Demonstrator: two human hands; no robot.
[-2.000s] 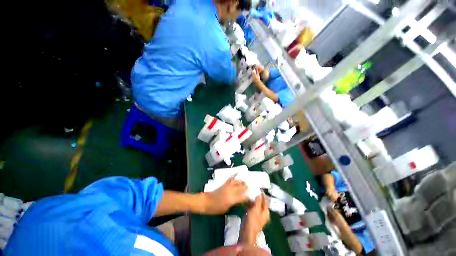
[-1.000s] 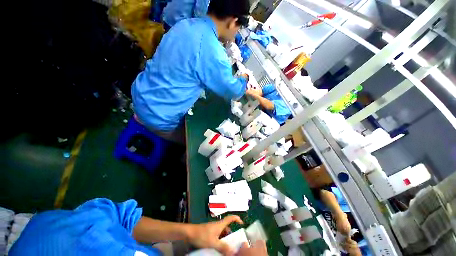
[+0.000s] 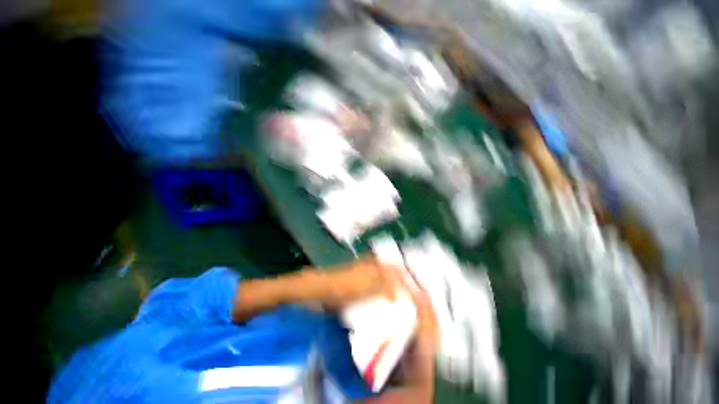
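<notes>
The frame is strongly blurred. A white carton [image 3: 382,330] with a red block near its lower end is between my two hands at the bottom centre. My left hand [image 3: 369,282] lies over its upper end, fingers closed on it. My right hand [image 3: 424,339] is along its right side and holds it too; the fingers are partly hidden. Flat white cartons [image 3: 359,207] lie on the green bench just beyond my left hand. A heap of white papers [image 3: 457,304] lies to the right of my hands.
Blurred white goods [image 3: 315,142] with faint red marks lie farther along the green bench [image 3: 508,296]. A person in a blue smock [image 3: 169,87] is at upper left, above a blue stool [image 3: 209,193]. Another person's arm [image 3: 544,158] reaches in across the bench.
The view has swung and blurred, with the bench shifting up and left. The carton in my hands now shows its red block. The flat cartons beyond are out of my hands, as one second ago.
</notes>
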